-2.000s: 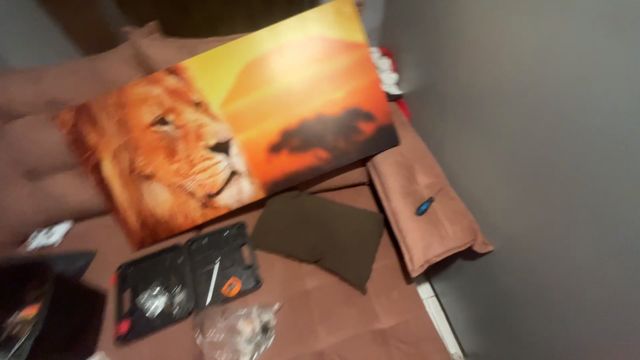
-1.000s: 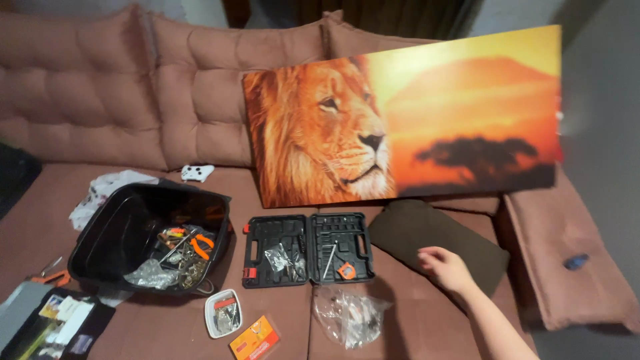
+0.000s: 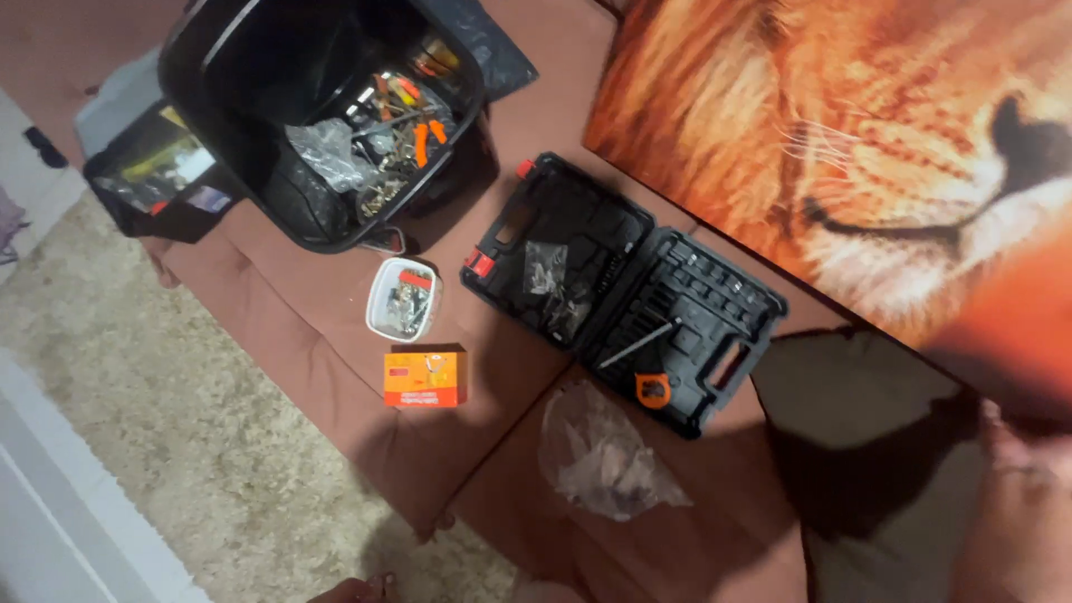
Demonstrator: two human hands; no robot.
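Note:
My right hand (image 3: 1026, 494), blurred at the right edge, has its fingers at the lower edge of the lion canvas picture (image 3: 888, 167) and appears to grip it. Part of the picture runs out of view at the top and right. My left hand is not in view. Below the picture, a dark cushion (image 3: 863, 502) lies near my right hand. An open black tool case (image 3: 569, 218) lies left of the picture, holding small plastic bags, a metal rod and an orange tape measure (image 3: 652, 390). A clear plastic bag (image 3: 611, 461) lies just below the case.
On the brown sofa (image 3: 310, 335) stand a black bin (image 3: 180, 92) of tools and hardware, a white tub (image 3: 375, 314) of small metal parts and an orange box (image 3: 421, 378). Another dark container (image 3: 113, 201) stands left. Toes (image 3: 356, 590) show over the carpet (image 3: 251, 444) at the bottom.
The view has turned and swung toward the bin and tool case. My right hand, over the cushion one second ago, is now at the picture's lower edge. The picture appears nearer and raised.

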